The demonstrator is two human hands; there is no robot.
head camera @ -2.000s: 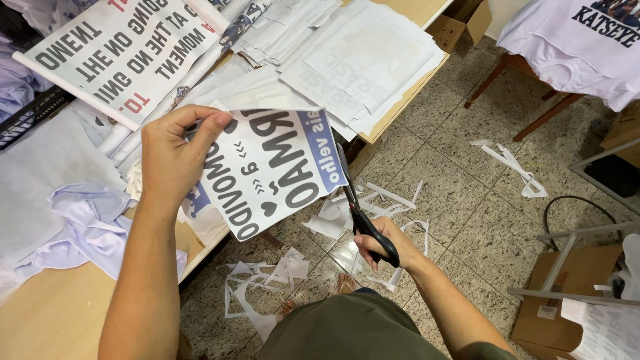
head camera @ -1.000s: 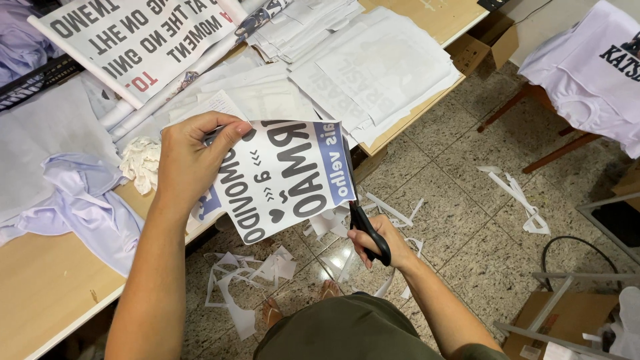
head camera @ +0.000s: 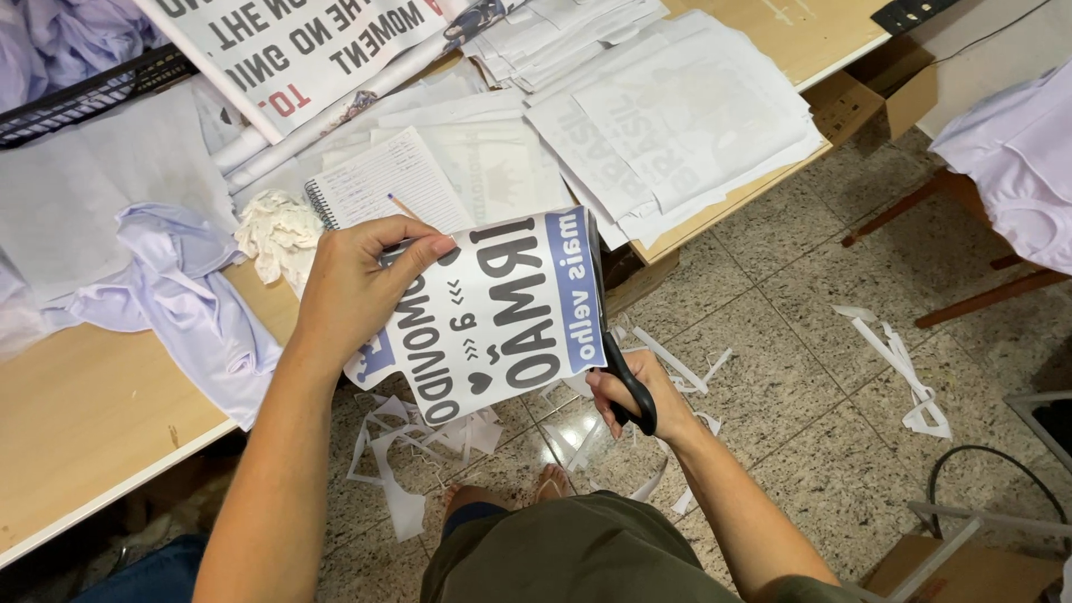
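My left hand (head camera: 373, 276) pinches the upper left part of a printed paper sheet (head camera: 502, 318) between thumb and fingers. The sheet bears mirrored dark lettering, a small heart and a blue band along its right side. My right hand (head camera: 641, 394) grips black-handled scissors (head camera: 628, 381) at the lower right corner. Their blades run upward along the sheet's right edge, beside the blue band, and are partly hidden by the paper. The sheet hangs in the air just off the table's edge.
On the wooden table (head camera: 100, 427) lie a spiral notebook (head camera: 394, 180) with a pen (head camera: 406, 208), stacked printed sheets (head camera: 687, 117), a crumpled white cloth (head camera: 280, 234) and a pale lilac garment (head camera: 180, 293). Paper offcuts (head camera: 402, 494) litter the tiled floor. A wooden chair (head camera: 988, 293) holds a garment at right.
The scissors now lie along the sheet's blue-banded edge, with their handles close to its lower corner. My left hand still holds the sheet. The notebook and pen have come into sight behind it.
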